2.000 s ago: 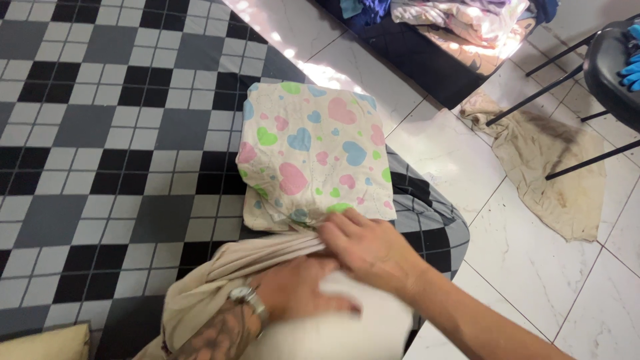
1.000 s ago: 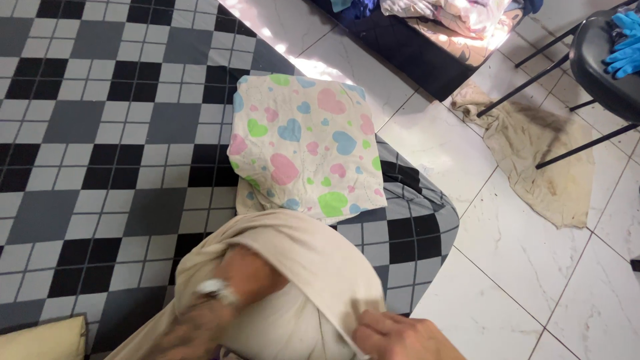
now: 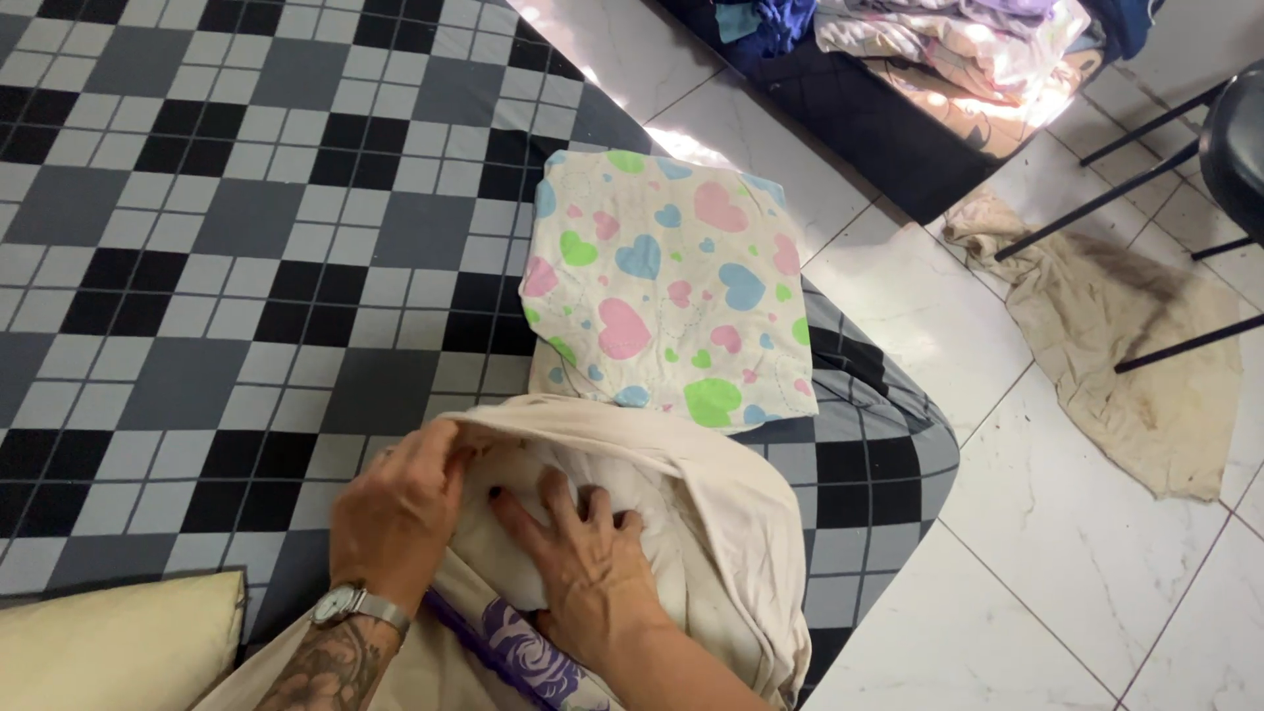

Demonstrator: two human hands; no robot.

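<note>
My left hand (image 3: 400, 504), with a watch on its wrist, grips the hem of a beige pillowcase (image 3: 731, 474) at its left side. Inside the opening, my right hand (image 3: 583, 558) lies with spread fingers on a white pillow (image 3: 513, 464). A purple and white floral fabric (image 3: 528, 647) shows beside the pillow, below my hands; how far it runs inside is hidden. Just beyond the pillowcase lies a folded cloth with colored hearts (image 3: 681, 286), flat on the checkered bedsheet (image 3: 395, 227).
A pale yellow cushion or pillow (image 3: 118, 642) lies at the lower left. Past the bed's corner are white floor tiles (image 3: 1057, 553), a crumpled beige cloth (image 3: 1145, 385) under a black chair (image 3: 1234, 148), and a dark container (image 3: 879, 148) with piled clothes (image 3: 948, 39).
My left hand has come out of the pillowcase to its rim. My right hand has moved from the right side of the hem onto the pillow inside. The opening is wider.
</note>
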